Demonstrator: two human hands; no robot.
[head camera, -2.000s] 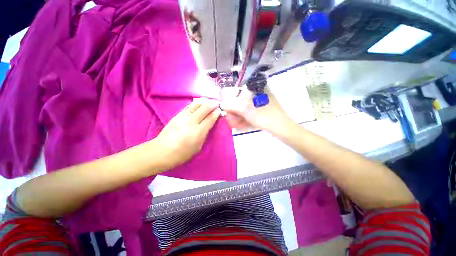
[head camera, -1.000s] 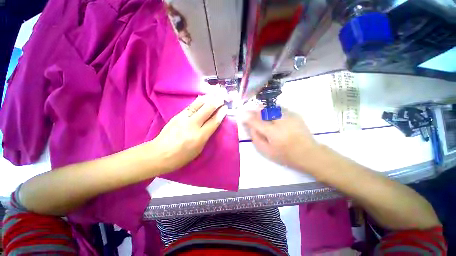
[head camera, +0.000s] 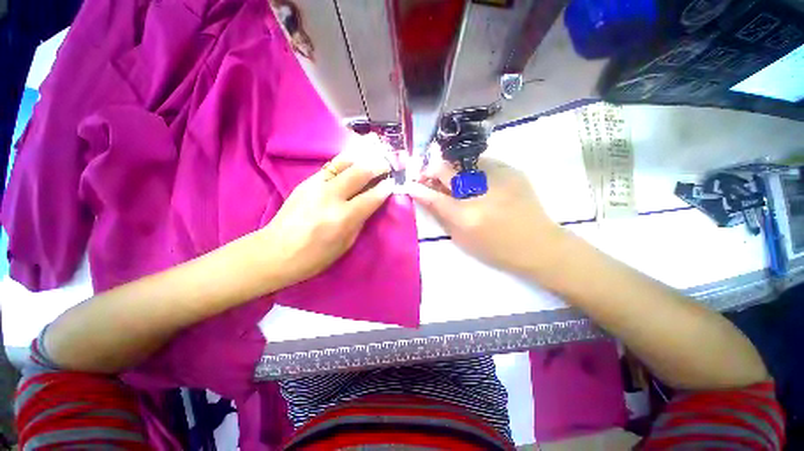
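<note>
A magenta garment piece (head camera: 220, 150) lies in soft folds left of the needle, its right edge running under the presser foot (head camera: 379, 132), which glares in the lamp light. My left hand (head camera: 322, 216) lies on the cloth, its fingertips pinching at the cloth edge just in front of the foot. A tiny dark label (head camera: 399, 175) shows between the fingertips of both hands. My right hand (head camera: 498, 216) reaches in from the right, its fingertips at the label, partly behind the blue knob (head camera: 469, 184). Glare hides the exact grip.
The white sewing machine head (head camera: 370, 53) stands above, with a dark control panel (head camera: 714, 53) at upper right. A printed beige strip (head camera: 608, 163), a black-and-white label bundle (head camera: 723, 201) and a thin blue item (head camera: 774, 242) lie right. A ruler strip (head camera: 423, 346) follows the front edge.
My right hand, blurred and apart from the cloth edge a second ago, has moved left so its fingertips meet the left ones at the label. The left hand has barely moved.
</note>
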